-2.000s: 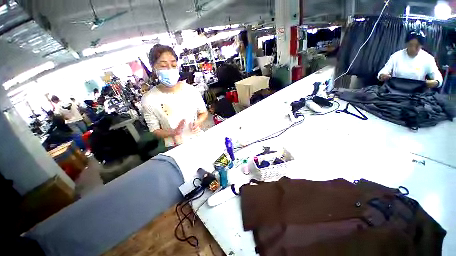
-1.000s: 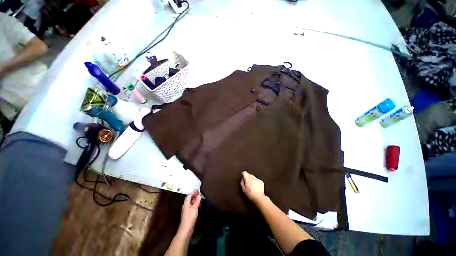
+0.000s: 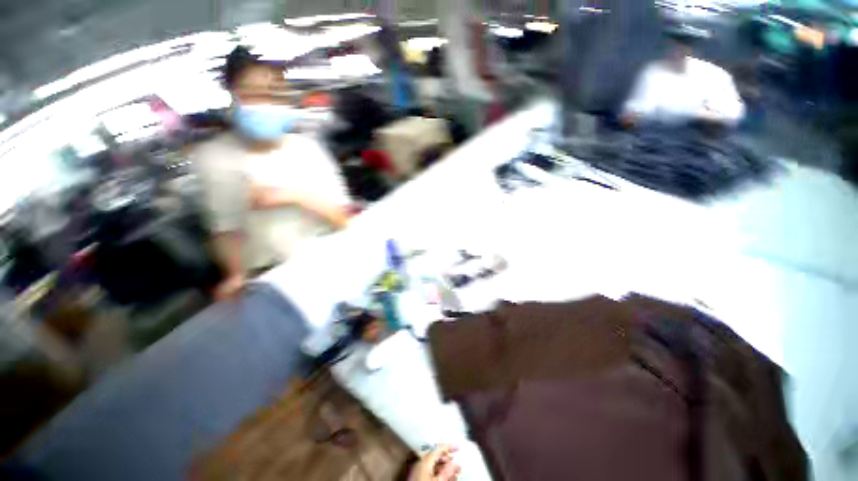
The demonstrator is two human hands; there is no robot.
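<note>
The brown vest (image 3: 555, 352) lies spread on the white table, its purplish-brown inside showing in the lower middle. The whole view is blurred. My left hand (image 3: 436, 465) is at the bottom edge of the picture, by the table's front edge, left of the vest; it is cut off and blurred, and its grip cannot be told. My right hand is not in view.
The white table (image 3: 602, 235) bears a blurred basket (image 3: 475, 270), a purple bottle (image 3: 393, 254) and cables at left. Grey-blue fabric (image 3: 188, 376) lies at the left. A masked person (image 3: 273, 188) stands beyond it. Another person (image 3: 685, 92) is at a dark garment heap (image 3: 659, 160).
The camera has swung up from the table to the room. My left hand now shows only at the bottom edge, and my right hand has left the picture.
</note>
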